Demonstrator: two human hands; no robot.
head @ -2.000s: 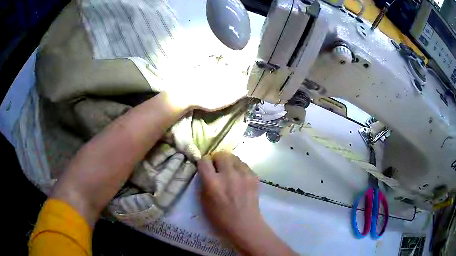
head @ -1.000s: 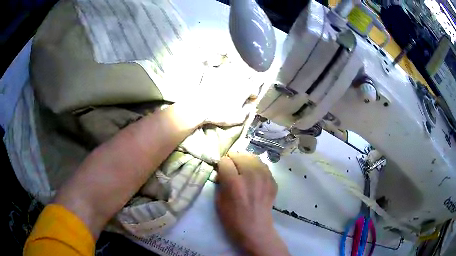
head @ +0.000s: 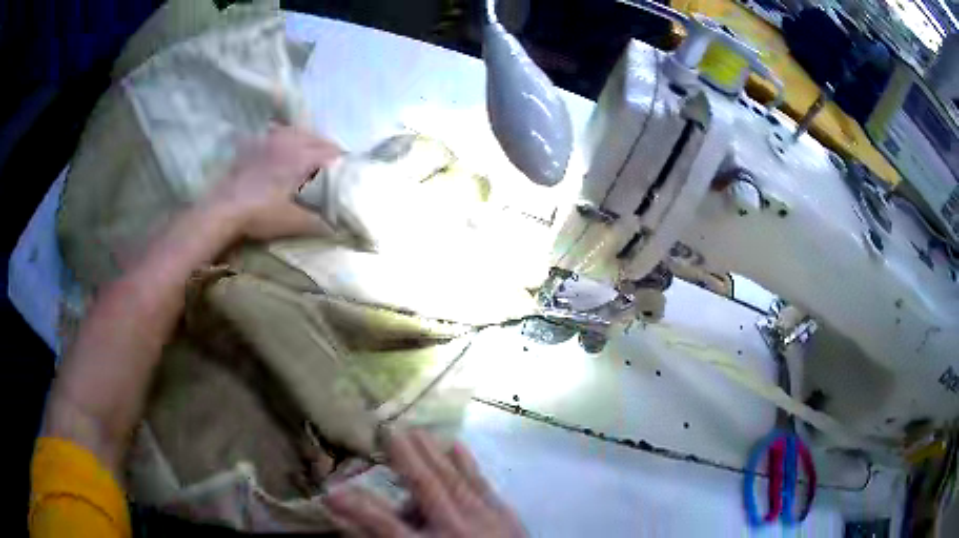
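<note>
A khaki garment [head: 273, 347] with pale striped lining [head: 205, 110] lies bunched on the table left of the needle; part of it reaches the presser foot [head: 573, 299] and is washed out by the lamp. My left hand [head: 279, 173], blurred, is at the upper part of the cloth, by a fold; its fingertips are lost in glare, so its grip cannot be told. My right hand [head: 426, 489] lies at the garment's lower edge, fingers apart, cut off by the bottom edge.
The white sewing machine [head: 736, 221] stands at right, with the lamp [head: 526, 110] left of its head. Scissors with blue and pink-red handles [head: 779, 478] lie at lower right. A cream strip [head: 736, 373] trails under the machine arm.
My left hand has moved up and left from near the needle. My right hand has moved down and left, its fingers now spread. The khaki cloth is spread and refolded towards the front.
</note>
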